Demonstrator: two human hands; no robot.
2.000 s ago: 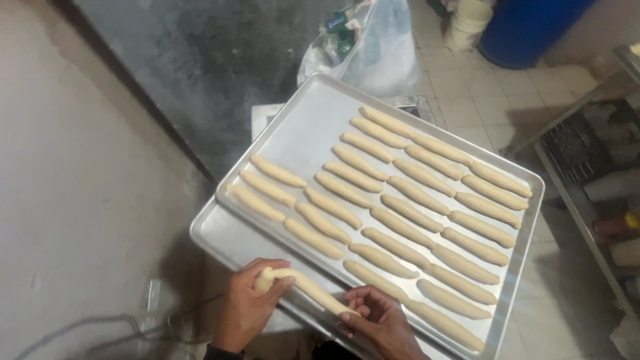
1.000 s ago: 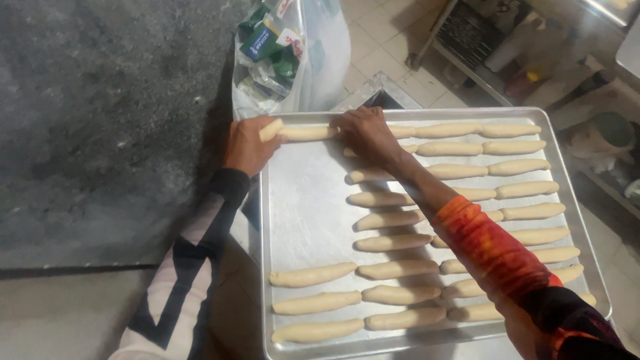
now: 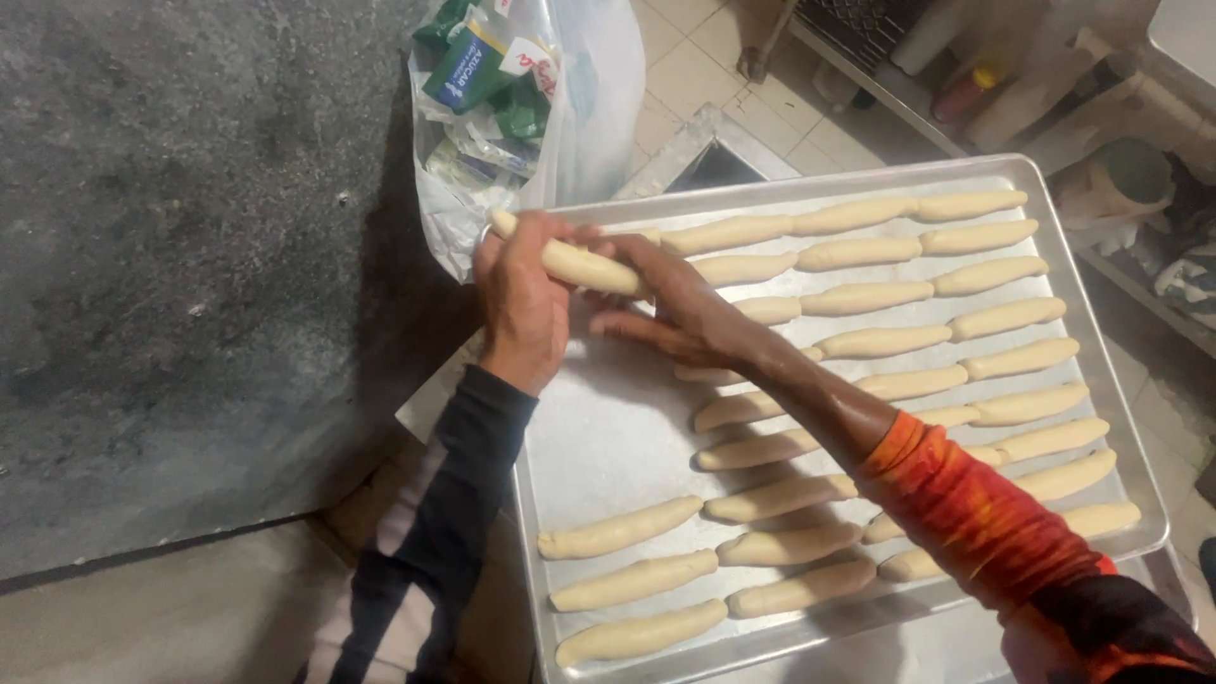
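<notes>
My left hand [image 3: 527,299] grips one end of a rolled dough strip [image 3: 594,269] above the upper left corner of a metal baking tray [image 3: 608,408]. The fingers of my right hand [image 3: 670,299] are at the strip's other end; whether they grip it is unclear. Several rows of shaped dough strips [image 3: 860,294] lie on the tray, and my right forearm hides part of them. Behind my hands, another dough strip [image 3: 727,234] lies along the tray's far edge. Three dough strips [image 3: 635,579] lie at the tray's lower left.
A clear plastic bag [image 3: 594,104] of empty packets stands beyond the tray's upper left corner. A dark speckled surface [image 3: 190,237] fills the left side. At the upper right are a metal rack [image 3: 879,81] and a tiled floor [image 3: 698,71]. Another tray's edge [image 3: 1164,570] shows underneath.
One second ago both hands were at the tray's far left corner, laying hold of a strip along that edge; now they are nearer, with a strip held tilted. The view has turned since two seconds ago.
</notes>
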